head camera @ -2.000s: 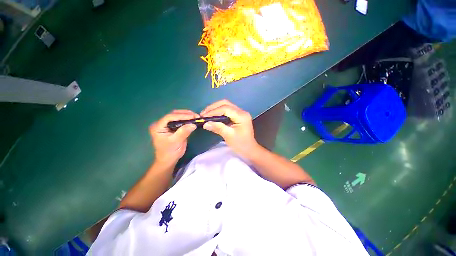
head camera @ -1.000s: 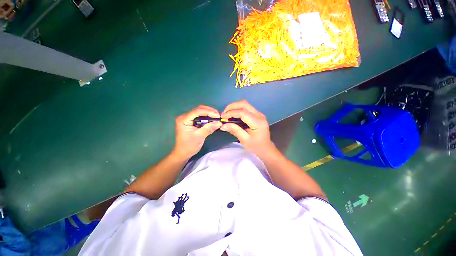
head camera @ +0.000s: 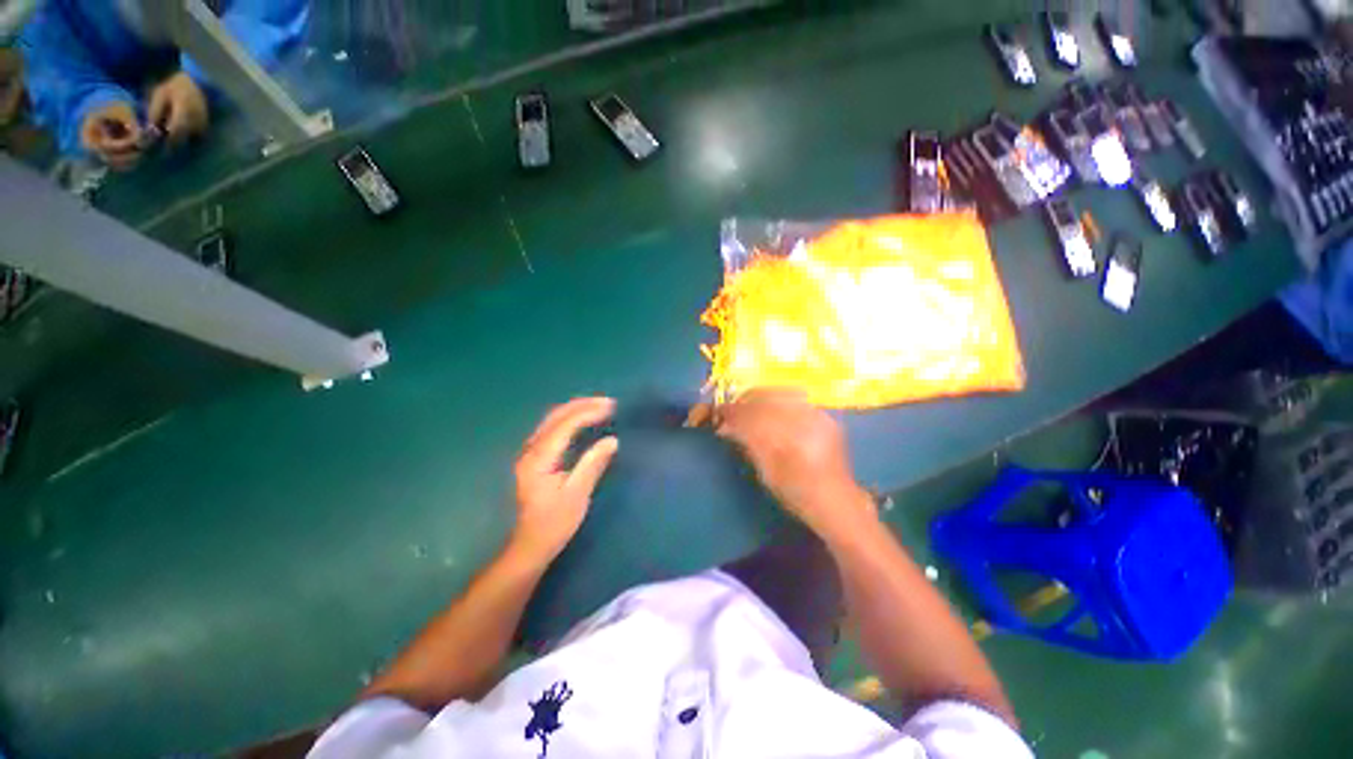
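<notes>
My left hand (head camera: 557, 482) is over the green bench with thumb and fingers apart, holding nothing. My right hand (head camera: 794, 452) is beside the lower left corner of the clear bag of orange parts (head camera: 890, 312), its fingers close together. A dark, blurred shape (head camera: 660, 411) lies between the hands, near the right fingertips. I cannot tell whether the right fingers hold it. Loose orange pieces spill from the bag's left end.
Several phones (head camera: 1031, 163) lie at the far right beside black trays (head camera: 1284, 141). More phones (head camera: 533, 131) lie along the far side. A grey metal arm (head camera: 178, 282) reaches in from the left. A blue-sleeved person's hands (head camera: 149, 122) are opposite. A blue stool (head camera: 1098, 564) stands right.
My hands have moved apart. The left hand has let go of the dark phone and opened. The right hand has moved up to the bag. The view has shifted towards the far side.
</notes>
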